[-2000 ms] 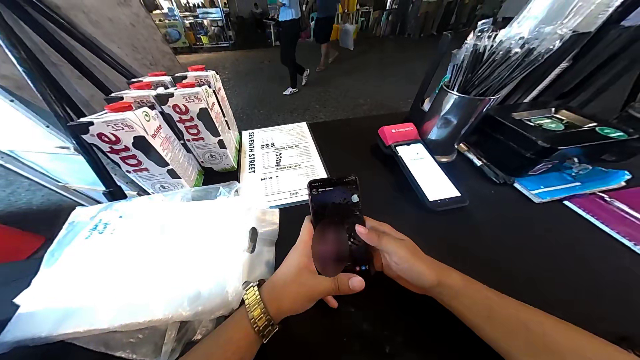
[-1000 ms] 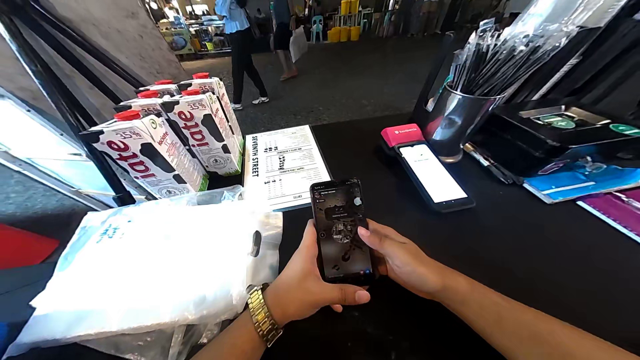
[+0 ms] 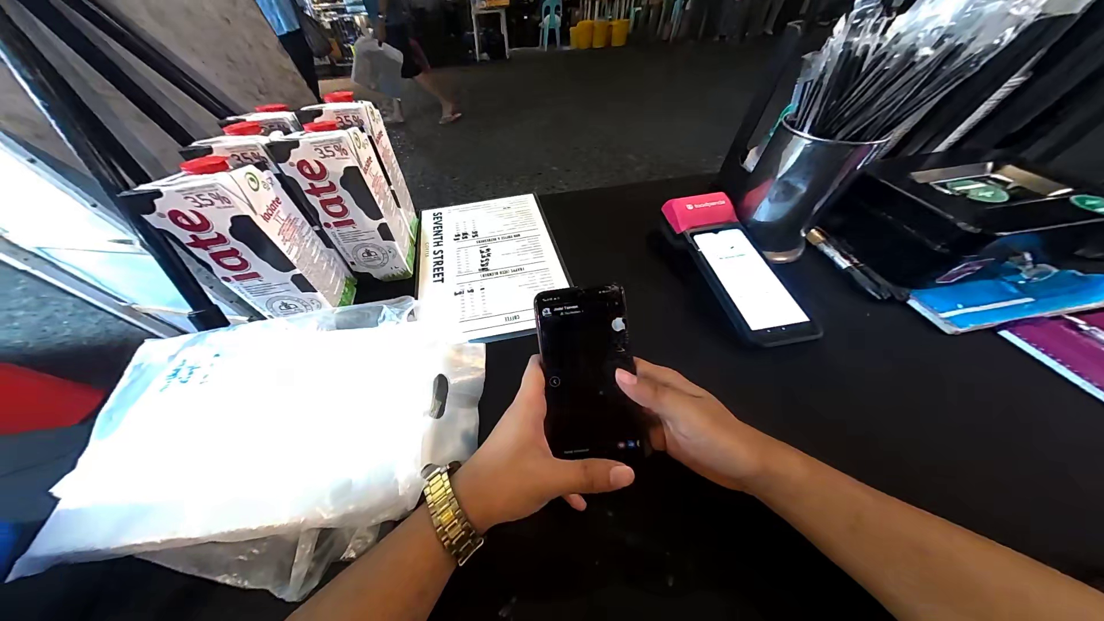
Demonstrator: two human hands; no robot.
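A black smartphone (image 3: pixel 586 371) with a mostly dark screen is held upright between both hands over the black table. My left hand (image 3: pixel 539 457) wraps its left side and lower edge, a gold-coloured metal watch (image 3: pixel 450 515) on the wrist. My right hand (image 3: pixel 690 418) grips the right side, its thumb at the edge of the screen. Just beyond the phone lies a printed menu sheet (image 3: pixel 492 259). To the right of it rests a handheld payment terminal (image 3: pixel 750 280) with a lit screen and a pink top.
White plastic bags (image 3: pixel 259 431) lie at the left, in front of several milk cartons (image 3: pixel 250 233) with red caps. At the right stand a metal cup (image 3: pixel 798 190) of wrapped black straws, a black box (image 3: pixel 975 198), pens (image 3: pixel 849 263) and a blue booklet (image 3: pixel 1000 297). People walk beyond the table.
The phone's screen has gone from showing a picture to mostly dark. Both hands keep their hold on it. The people in the background have moved left.
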